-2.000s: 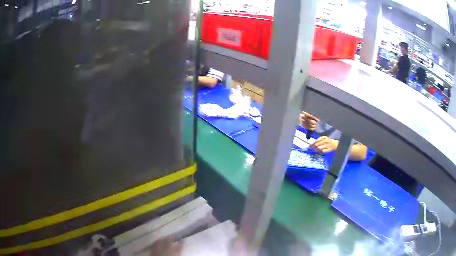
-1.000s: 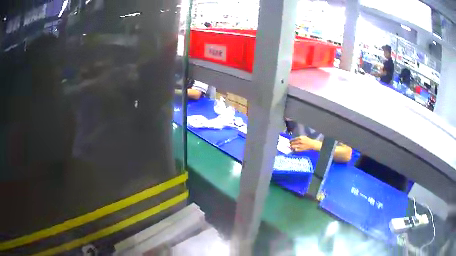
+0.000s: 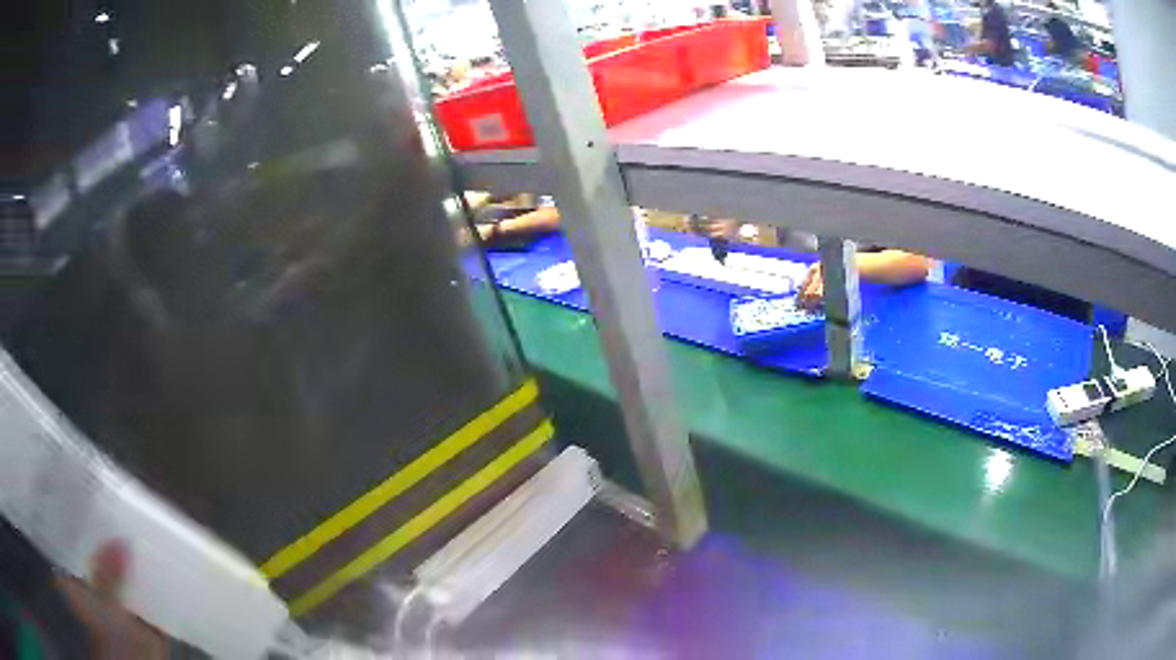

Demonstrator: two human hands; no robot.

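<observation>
A long white bar, seemingly a power strip (image 3: 155, 542), runs large and blurred across the lower left. My left hand (image 3: 114, 612) is at the lower left edge, cut off and blurred, with its fingers against the bar, gripping it. Beside the dark panel lie white power strips (image 3: 509, 535), side by side, with a white cord curling at their near end. My right hand is not visible. A blurred reddish and purple patch at the bottom centre cannot be made out.
A dark glossy panel (image 3: 335, 310) with yellow stripes stands left. A grey post (image 3: 619, 297) and overhead shelf (image 3: 903, 194) cross the view. Beyond are a green bench (image 3: 774, 413), blue sheets, red bins (image 3: 684, 71), a small white socket strip (image 3: 1096, 397) and other people's hands.
The view has turned and tilted. The long white bar and my left hand now show at the lower left. The stacked strips appear farther right.
</observation>
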